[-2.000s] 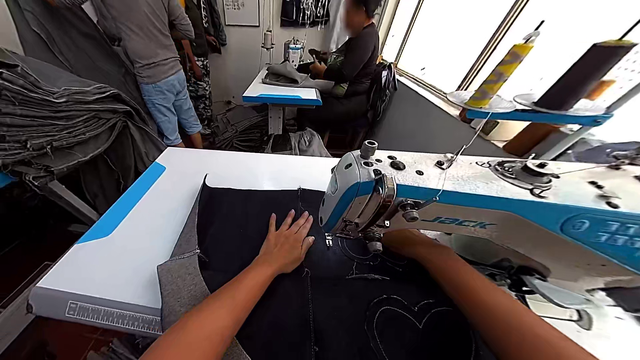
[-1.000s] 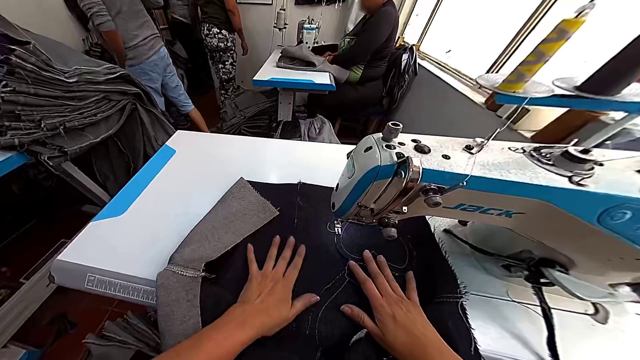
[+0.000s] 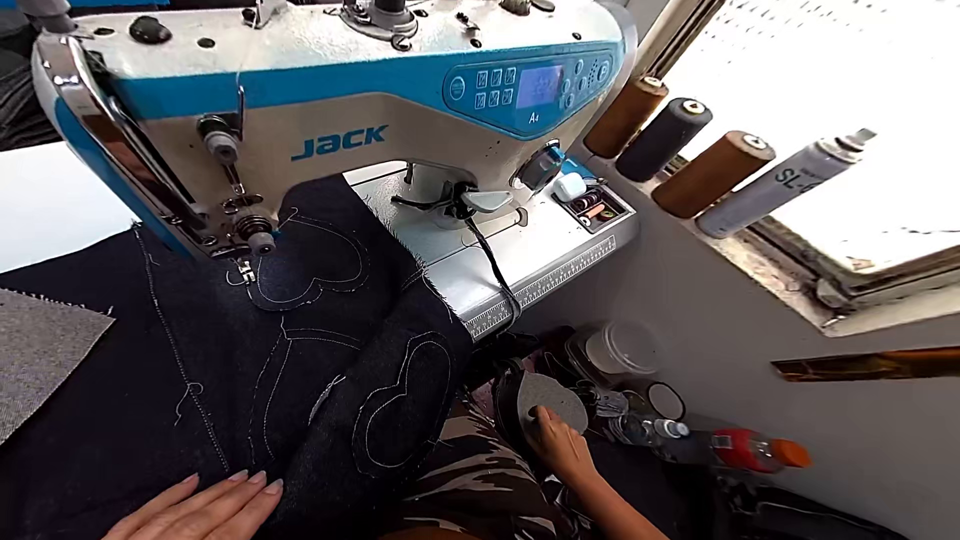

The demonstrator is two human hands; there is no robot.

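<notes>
Dark blue denim (image 3: 225, 337) lies over the bed of a Jack sewing machine (image 3: 337, 112), with heart-shaped patches (image 3: 401, 405) outlined in light stitching. One heart sits just right of the presser foot (image 3: 246, 271). My left hand (image 3: 199, 510) rests flat on the denim at the bottom left, its fingers slightly apart. Down at the right, beside my camouflage-clad leg, my right hand (image 3: 559, 446) has its fingers curled at the edge of a grey rounded fabric piece (image 3: 553, 401); whether it grips the piece is unclear. A grey denim flap (image 3: 45, 352) lies at the left.
Thread cones (image 3: 712, 174) and a spray can (image 3: 784, 184) stand on the windowsill. A small parts tray (image 3: 600, 210) is set in the table's right end. Below are a plastic tub (image 3: 621, 347), a bottle with an orange cap (image 3: 757, 450) and other containers. A dark strap (image 3: 491, 255) hangs over the table edge.
My right hand has left the denim and moved down to the right, beside the table. My left hand stays on the denim. The view has swung far to the right and down.
</notes>
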